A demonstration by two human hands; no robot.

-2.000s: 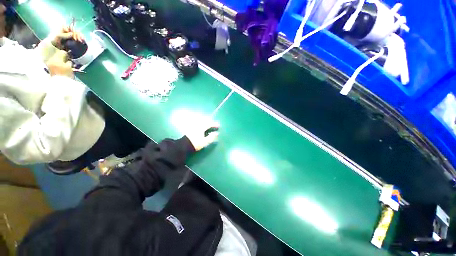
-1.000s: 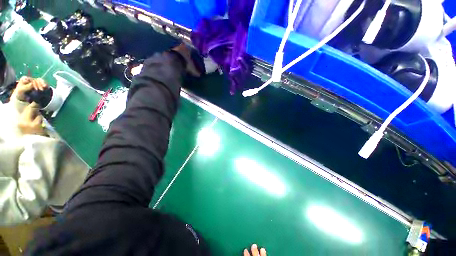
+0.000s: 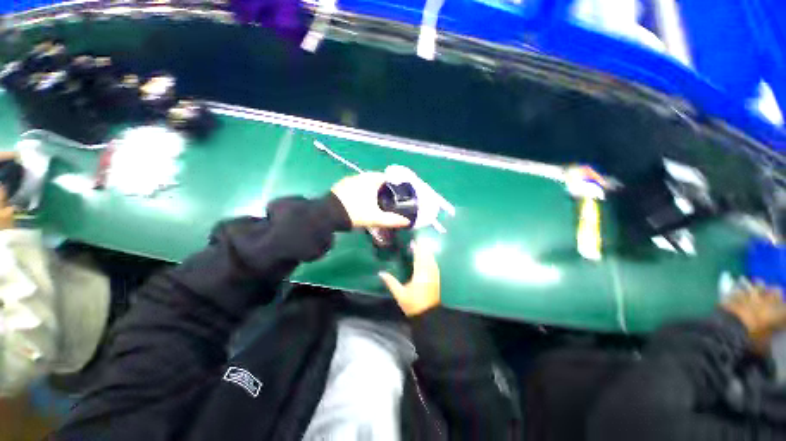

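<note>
My left hand (image 3: 364,202) holds a black camera head (image 3: 399,203) over the green bench. A white bracket (image 3: 428,196) is behind and right of the head, and a thin white cable (image 3: 338,156) extends to the upper left. My right hand (image 3: 419,282) is just below the head, thumb and fingers apart, with nothing seen gripped in it. A dark, blurred part (image 3: 389,247) shows between my hands; whether it is joined to the head is unclear.
A white tangled pile (image 3: 145,161) and black camera modules (image 3: 82,90) are on the left. A yellow item (image 3: 589,227) lies on the bench to the right. Neighbours' hands (image 3: 755,308) show at both sides. Blue bins (image 3: 552,30) are at the top.
My left hand has come back from the far rail and now holds the camera head above the bench. My right hand has come up beside it. The view has turned right.
</note>
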